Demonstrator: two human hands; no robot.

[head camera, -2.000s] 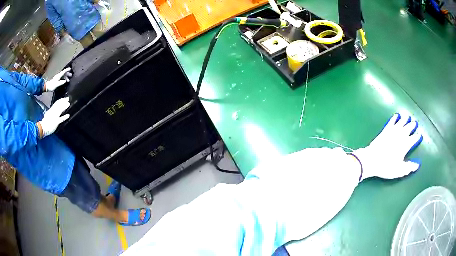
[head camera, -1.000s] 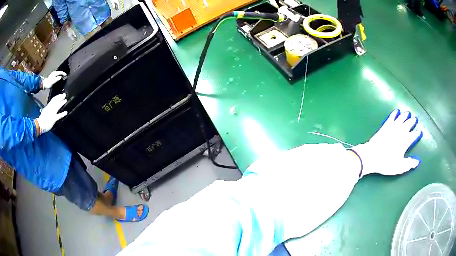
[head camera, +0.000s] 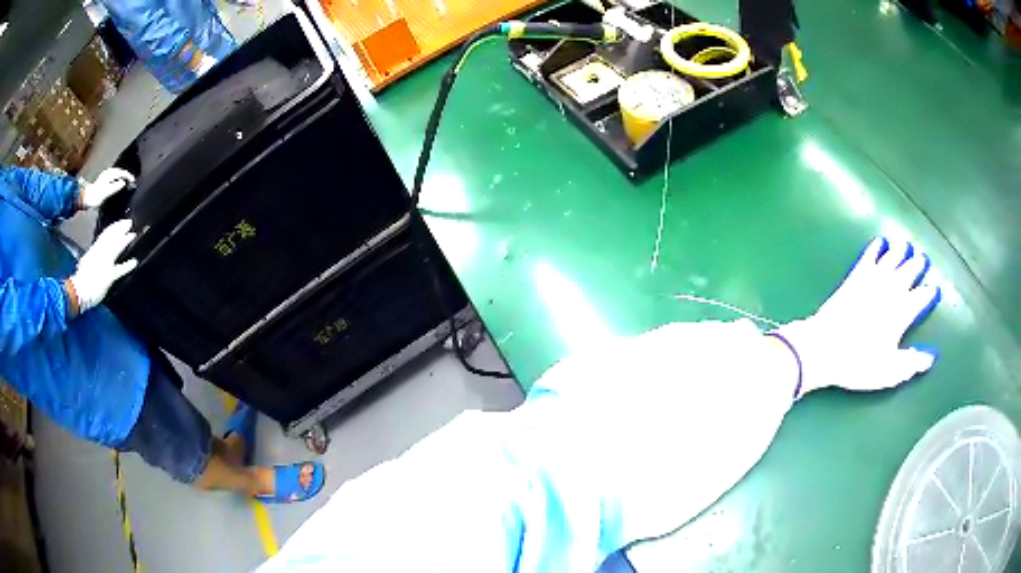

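Observation:
My left hand, in a white glove with blue fingertips, lies flat on the green bench with its fingers spread and holds nothing. The white sleeve fills the lower middle. A translucent round disc with spokes lies at the lower right, below the hand, cut off by the edge. A thin pale strand runs along the bench to the wrist. Another strand hangs from the black tray. A soldering iron rests at the tray's upper left. My right hand is out of view.
The tray holds a yellow ring and a pale yellow tub. An orange carrier lies beyond it. Black stacked bins on wheels stand left of the bench. A person in blue holds them; another person stands behind.
The view has shifted slightly, so the tray and bins sit a little further left and higher. The person at the back has changed posture. My left hand stays on the bench.

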